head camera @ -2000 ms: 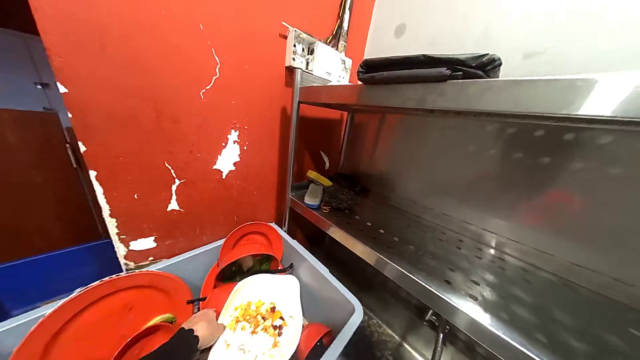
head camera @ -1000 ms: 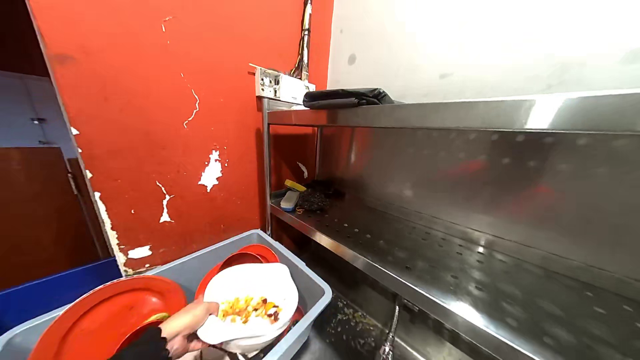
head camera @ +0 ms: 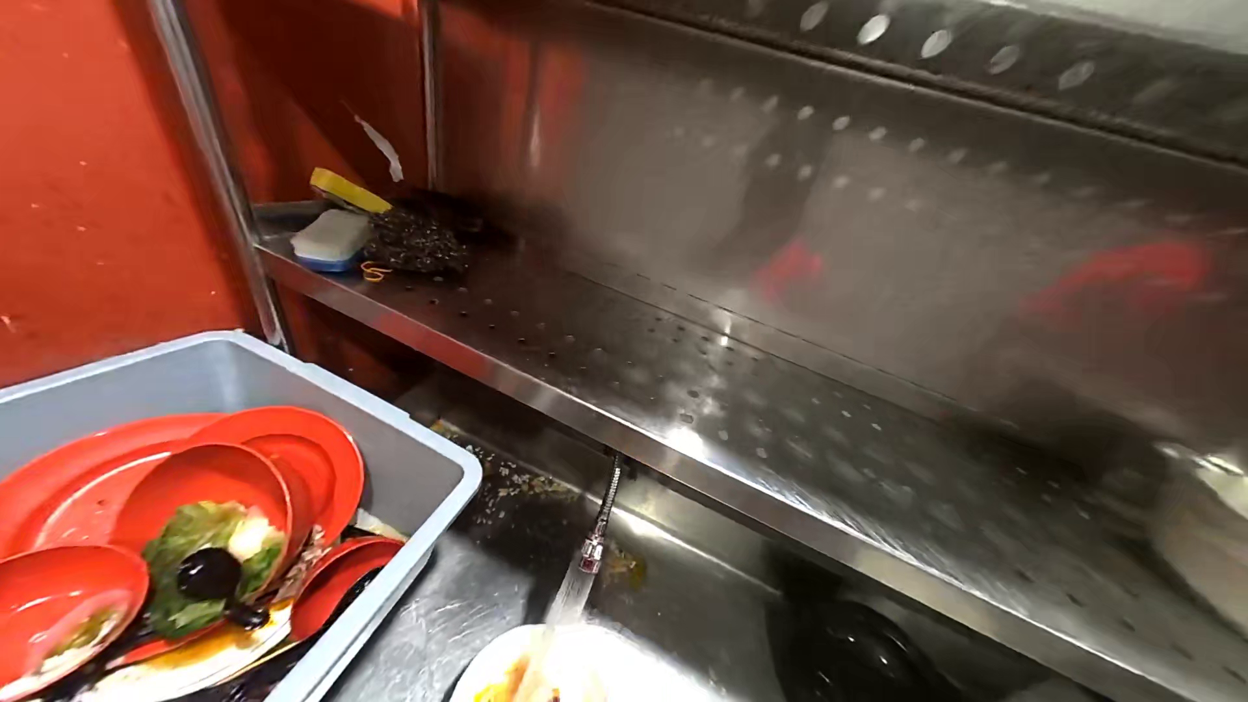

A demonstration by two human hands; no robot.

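Observation:
A white plate point(head camera: 585, 668) with orange and yellow food scraps shows at the bottom edge of the head view, over the steel sink. Water streams onto it from the nozzle point(head camera: 591, 554) of a flexible metal hose point(head camera: 610, 492) hanging under the shelf. Neither my left hand nor my right hand can be made out; whatever supports the plate is hidden below the frame. Left of the plate, a grey plastic bin point(head camera: 444, 478) holds red plates and a red bowl point(head camera: 210, 478) with leafy food scraps and a black ladle-like spoon point(head camera: 209, 575).
A perforated steel shelf point(head camera: 624, 361) crosses above the sink. At its left end lie a white and blue sponge point(head camera: 331, 239), a yellow sponge point(head camera: 349, 191) and dark metal scourers point(head camera: 414, 239). Food bits lie on the sink surface point(head camera: 517, 483). A dark round object point(head camera: 848, 648) sits lower right.
The white plate has moved right, from over the grey bin to over the sink. A hand held its left edge earlier; that hand is now out of sight. The view has swung right and down.

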